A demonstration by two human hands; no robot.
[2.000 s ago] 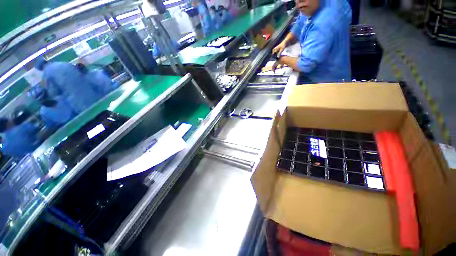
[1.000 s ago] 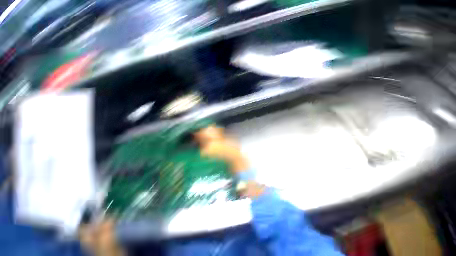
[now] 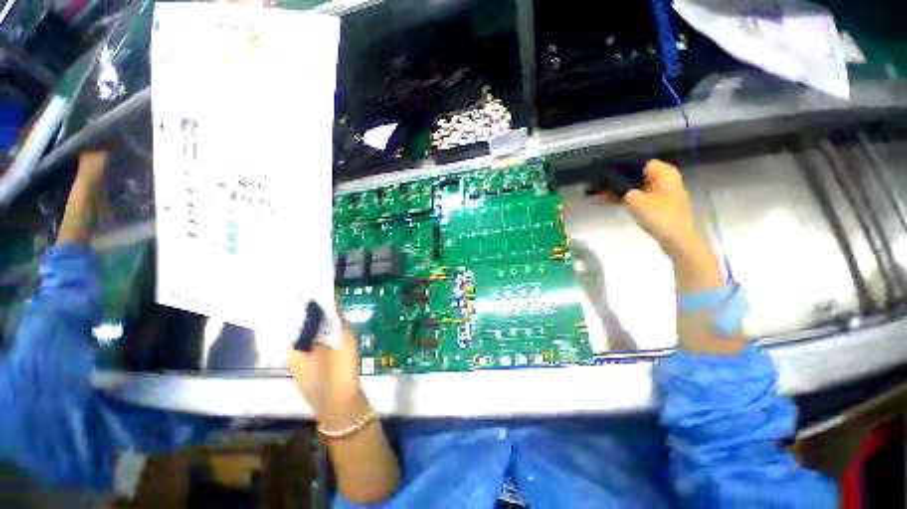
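A large green circuit board (image 3: 507,244) lies between the metal rails in front of me. Grey-topped black blocks (image 3: 370,263) stand on its left part. My left hand (image 3: 326,363), with a black fingertip covering and a beaded bracelet, grips the lower right corner of a white printed sheet (image 3: 244,169). The sheet is raised and hides the board's left side. My right hand (image 3: 658,204), with a blue-grey wrist band, is just right of the board above the metal surface. Its fingertips are black; whether they hold a dark part cannot be told.
Another person's hand (image 3: 91,171) and blue sleeve are at the left. A bin of small pale pieces (image 3: 471,127) stands behind the board. Another white paper (image 3: 771,40) lies on the shelf at upper right. A blue cord (image 3: 681,99) hangs near my right hand. The near rail (image 3: 517,394) runs along my front.
The view has turned from the line and carton to the board. Since the blurred frame, my right hand has moved from over the board to its right side. The white sheet remains raised at left.
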